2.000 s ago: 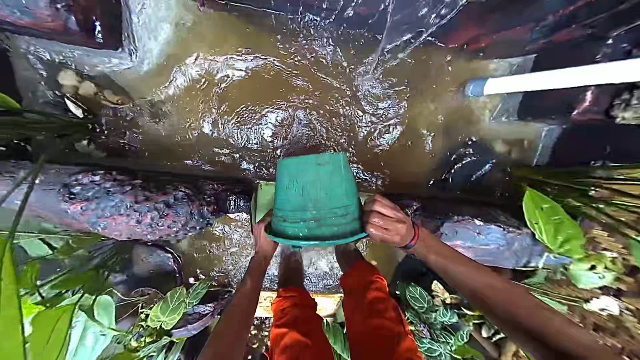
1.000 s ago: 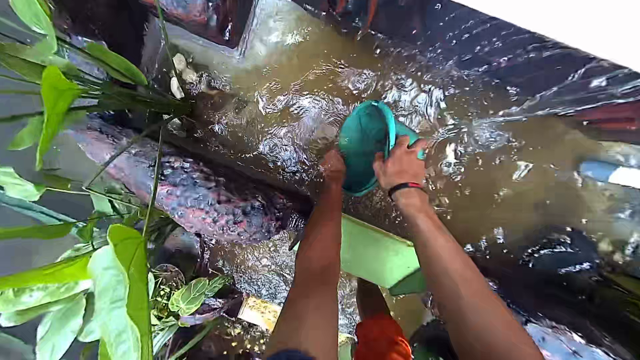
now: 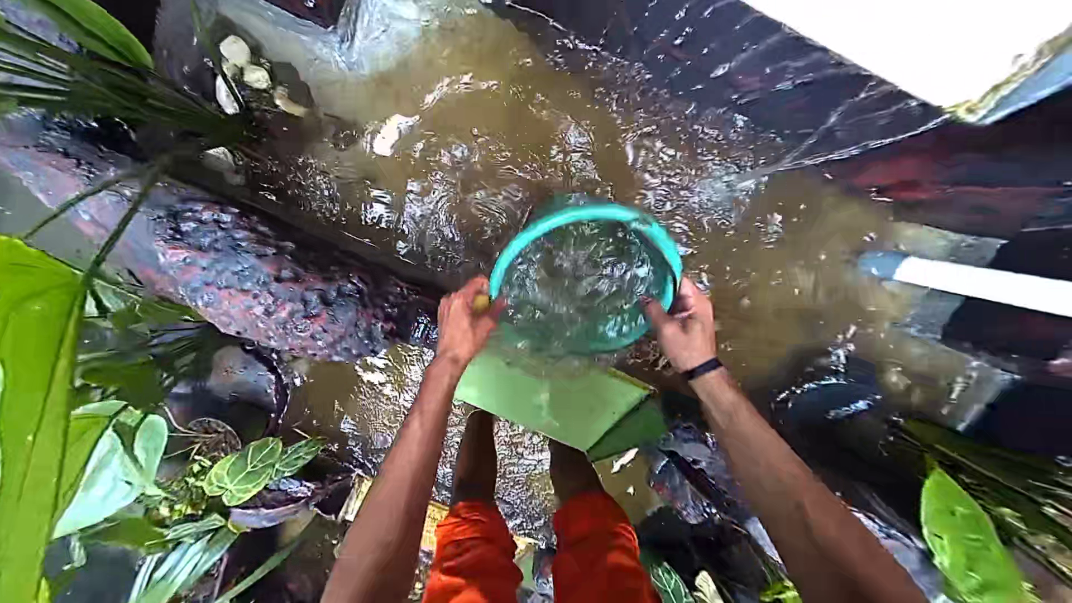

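A round green plastic bucket [image 3: 586, 216], full of clear, rippling water, is held upright between my hands above the muddy water [image 3: 519, 109]. My left hand [image 3: 469, 322] grips its left rim, with a small yellowish thing by the fingers. My right hand [image 3: 682, 327] holds the right side of the rim and wears a dark band at the wrist. Just below the bucket, a light green flat-sided object [image 3: 544, 398] lies across in front of my legs; what bears it is hidden.
A rough reddish-black stone edge [image 3: 268, 276] runs at the left, with pale stones [image 3: 236, 52] above it. A white pipe [image 3: 980, 280] juts in from the right. A white slab [image 3: 921, 42] fills the top right. Leafy plants [image 3: 42, 377] crowd the left.
The bucket was upside down two seconds ago, then tipped in the water with my right hand on its outside. Now its mouth faces up, water fills it, and my hands are on opposite sides.
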